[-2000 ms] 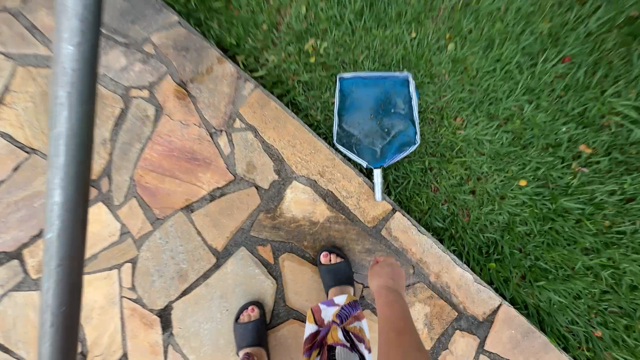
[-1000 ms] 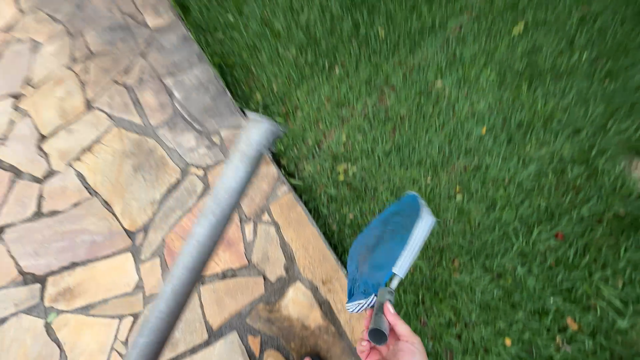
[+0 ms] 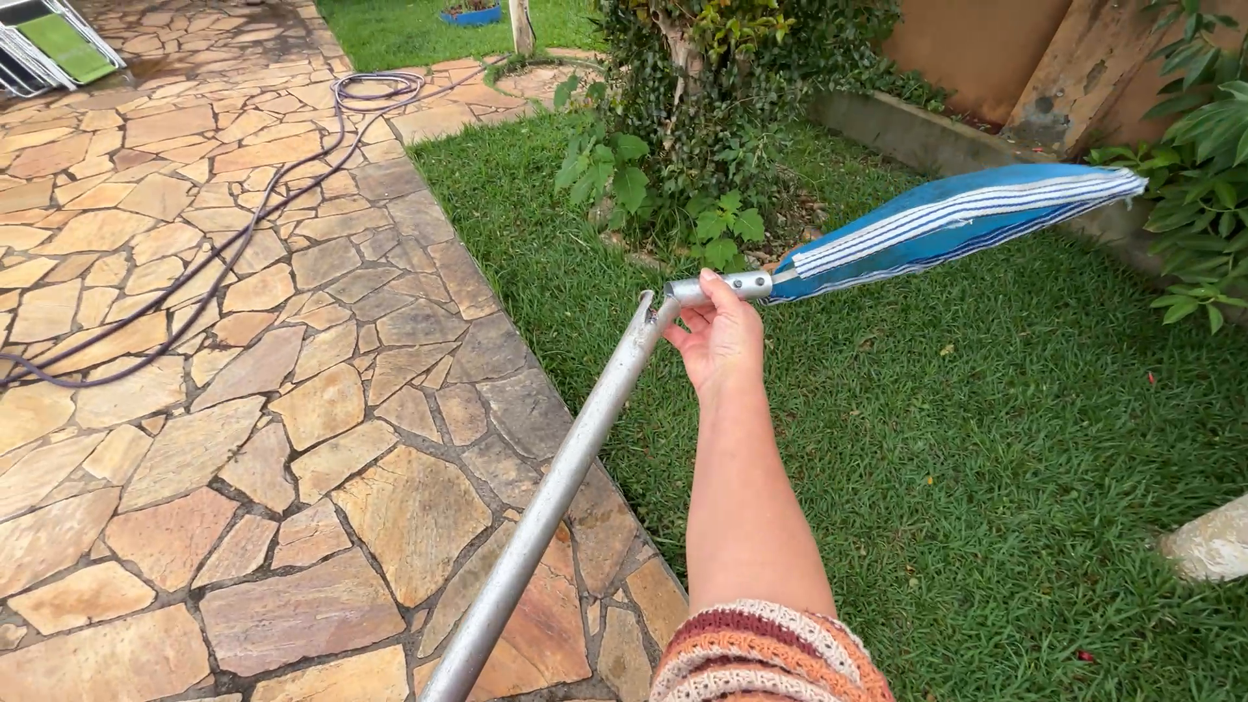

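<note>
My right hand [image 3: 720,336] grips the short metal socket of a blue pool skimmer net [image 3: 936,229] with a striped white-and-blue edge, which points to the upper right. Against the socket's open mouth rests the notched end of a long grey metal pole [image 3: 551,507]. The two meet at an angle, and whether one sits inside the other cannot be told. The pole runs down to the bottom edge of the view. My left hand is out of view.
A hose [image 3: 255,219] lies looped across the stone paving [image 3: 322,400] at left. Folded chairs [image 3: 60,44] stand at the far upper left. A leafy tree [image 3: 682,107] grows from the lawn ahead, and a pale post or trunk [image 3: 1209,541] shows at the right edge.
The skimmer net lay on the grass at first; my right hand has lifted it by its socket. Its socket now meets the pole's end. The view has swung up toward the garden.
</note>
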